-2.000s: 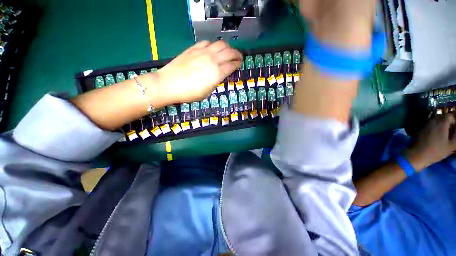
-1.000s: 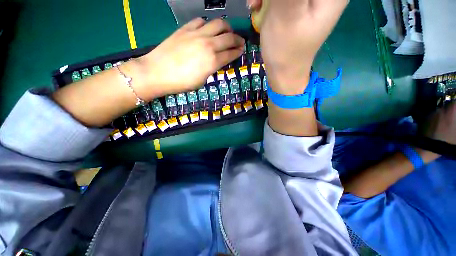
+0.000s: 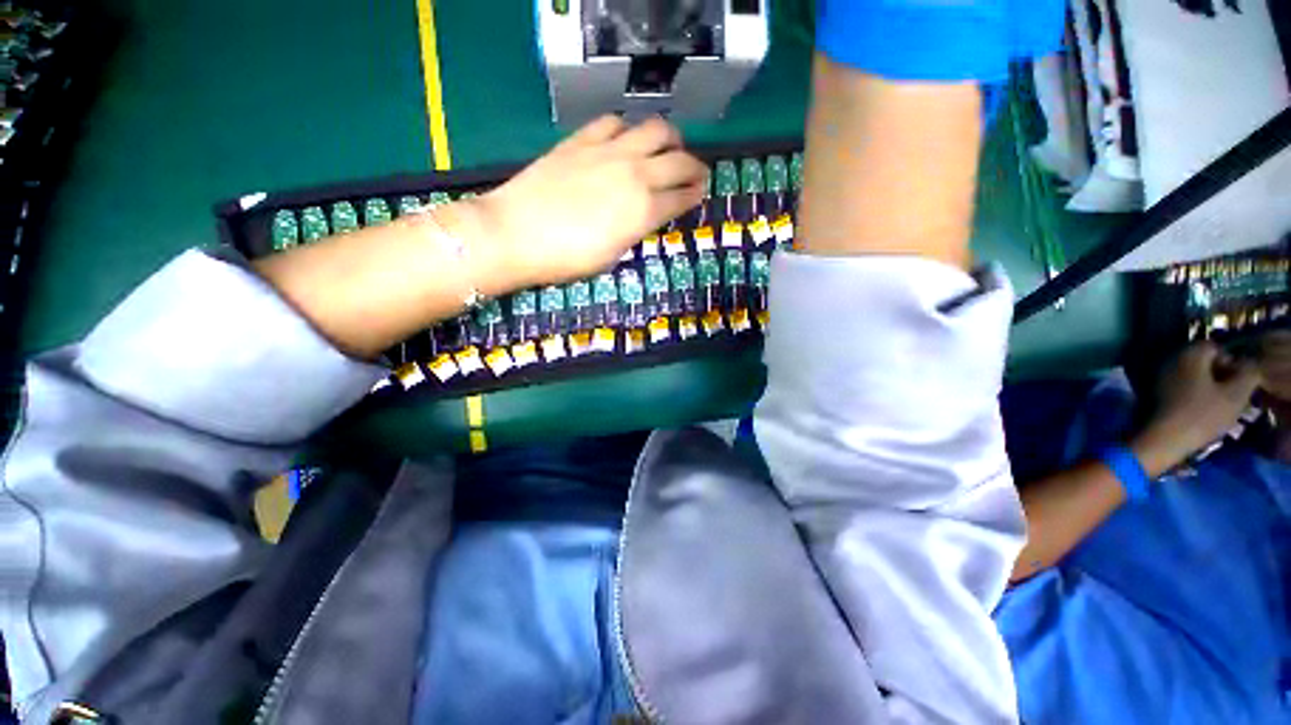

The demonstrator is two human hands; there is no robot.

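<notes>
A long black tray [image 3: 566, 371] lies slightly tilted in front of me, with two rows of small modules, each with a green board [image 3: 728, 179] and an orange-and-white end. My left hand [image 3: 602, 198] rests over the tray's upper row, fingers bent at the boards; its fingertips are partly hidden, so I cannot tell whether they grip a module. My right forearm reaches up over the tray's right end and hides it. A blue band is on that wrist at the top edge; my right hand is out of the picture beyond it.
A white-grey metal device [image 3: 654, 64] stands beyond the tray. A yellow line [image 3: 433, 85] crosses the green mat. At right, a coworker's hands [image 3: 1203, 404] work by another loaded tray [image 3: 1232, 295]. Pale sheets [image 3: 1203, 128] and a black strip lie upper right. Another loaded tray is far left.
My right hand has moved up and away from the tray, out of the picture. My left hand stays at the upper row. The view has shifted, showing more of the device.
</notes>
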